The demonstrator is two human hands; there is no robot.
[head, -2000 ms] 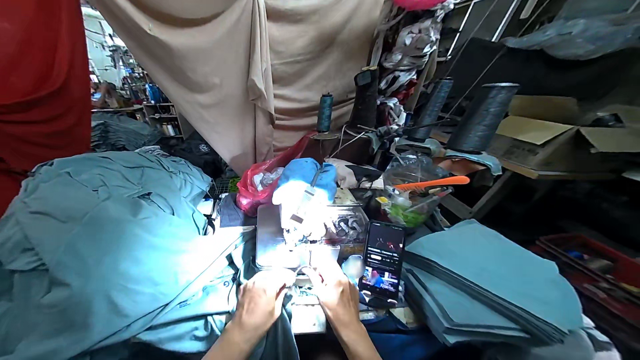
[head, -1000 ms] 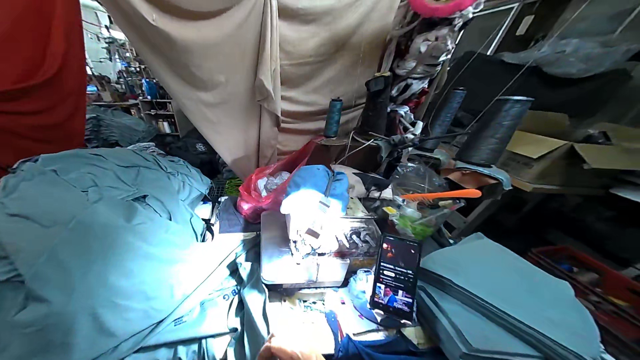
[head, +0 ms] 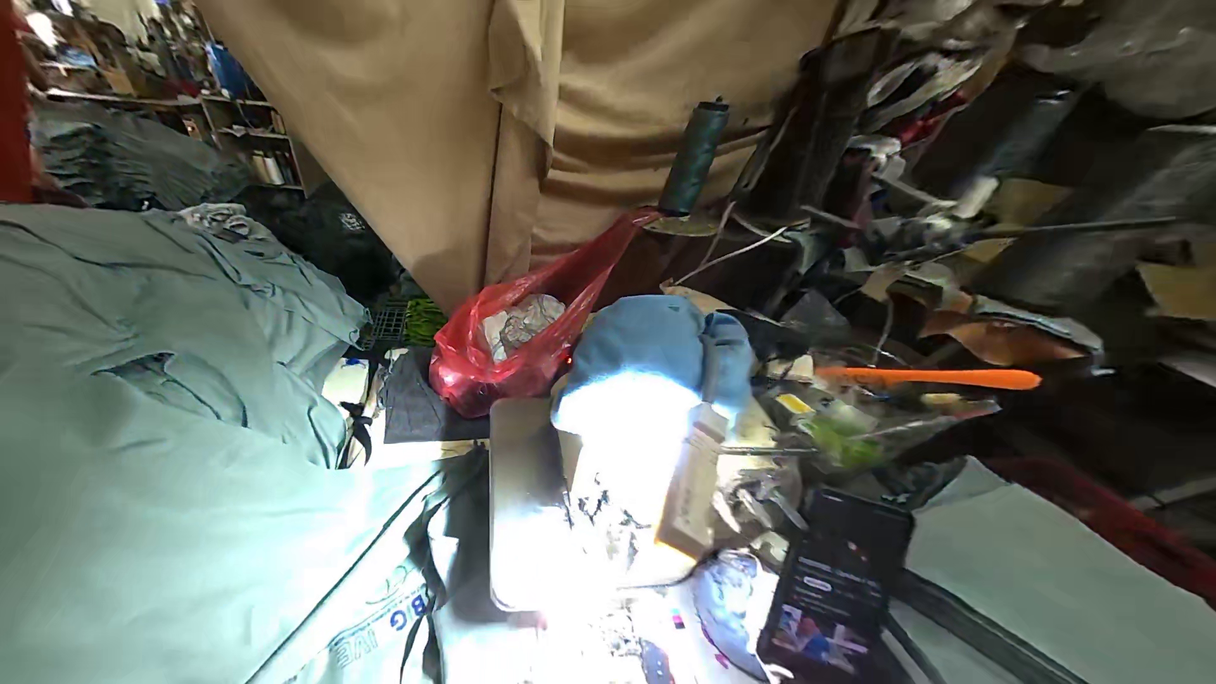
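Neither of my hands shows in the head view now. At the middle a blue cloth bundle (head: 638,344) sits behind a small cardboard box (head: 692,484), where a bright light washes out much of the detail. A metal tin or tray (head: 521,475) lies at its left. The smartphone (head: 838,579) leans upright at the lower right with its screen lit. A pale green-grey garment heap (head: 171,456) covers the left side, and folded fabric (head: 1073,570) lies at the right.
A red plastic bag (head: 503,366) stands behind the tin. The dark green thread cone (head: 695,157) rises before a beige curtain (head: 380,123). An orange-handled tool (head: 931,378) lies across a clutter of plastic at the right.
Both hands were at the work area two seconds ago; one second ago only a bit of a hand showed at the bottom edge, and now none does. The view has shifted.
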